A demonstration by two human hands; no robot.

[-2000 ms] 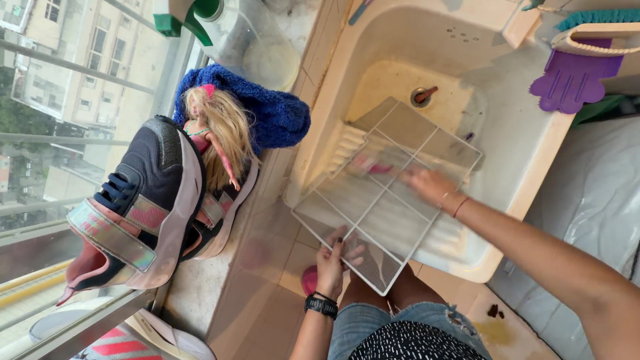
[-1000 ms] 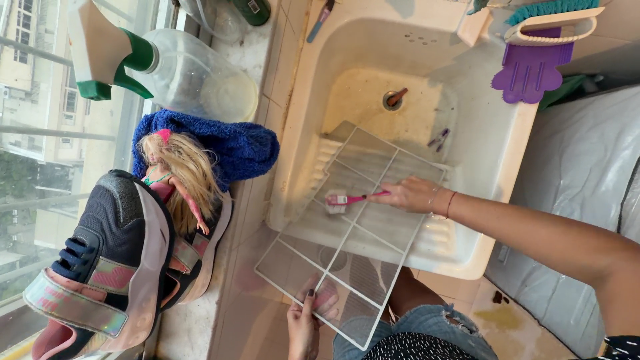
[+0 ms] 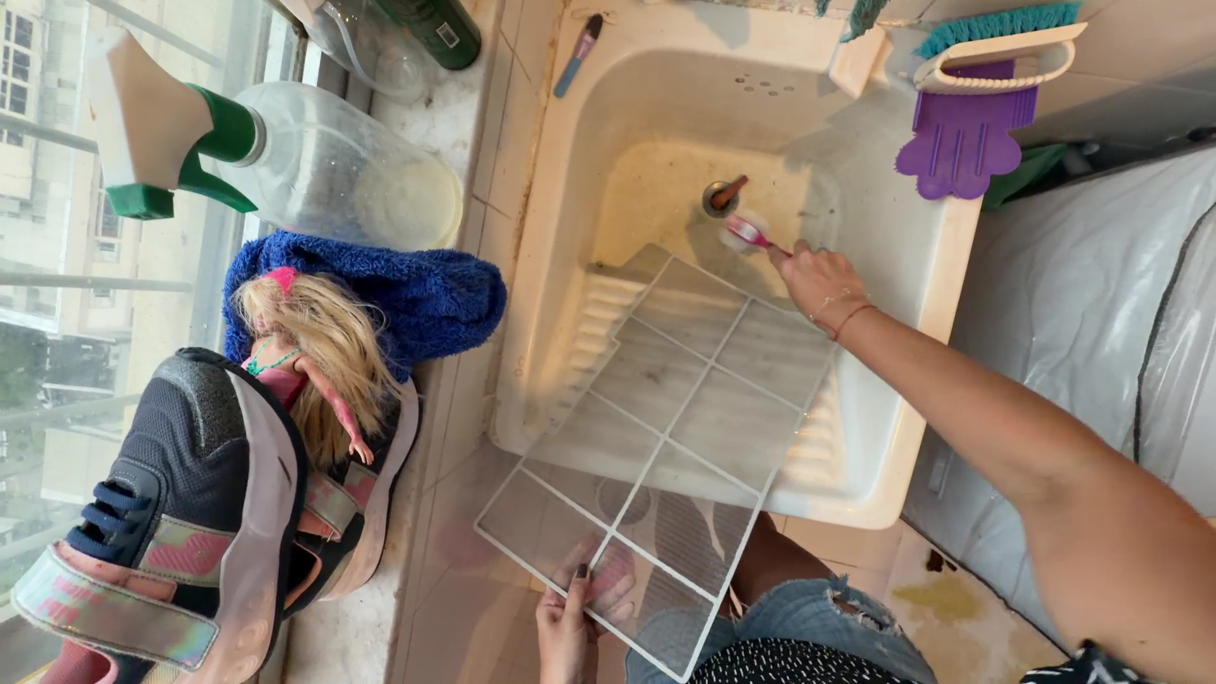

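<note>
A rectangular mesh filter screen with a white plastic grid frame (image 3: pixel 668 438) lies slantwise across the ribbed front of a laundry sink (image 3: pixel 518 380). My left hand (image 3: pixel 579 608) pinches its lower edge, thumb on top and fingers seen through the mesh. My right hand (image 3: pixel 825 283) grips the handle of a pink brush (image 3: pixel 748 231), whose head is over the basin, beyond the screen's far edge. Close to that head, a brown object (image 3: pixel 730 193) stands in the drain (image 3: pixel 719 199). The brush's bristles are blurred.
On the left sill are a spray bottle (image 3: pixel 323 161), a blue towel (image 3: pixel 446 299), a doll (image 3: pixel 323 366) and sneakers (image 3: pixel 190 475). A small makeup-type brush (image 3: pixel 578 57) lies on the sink's rim. A purple scoop (image 3: pixel 969 133) and a scrub brush (image 3: pixel 1007 47) sit at the right corner.
My right hand has moved from above the screen's mesh toward the drain, carrying the pink brush. My left hand remains at the screen's lower edge.
</note>
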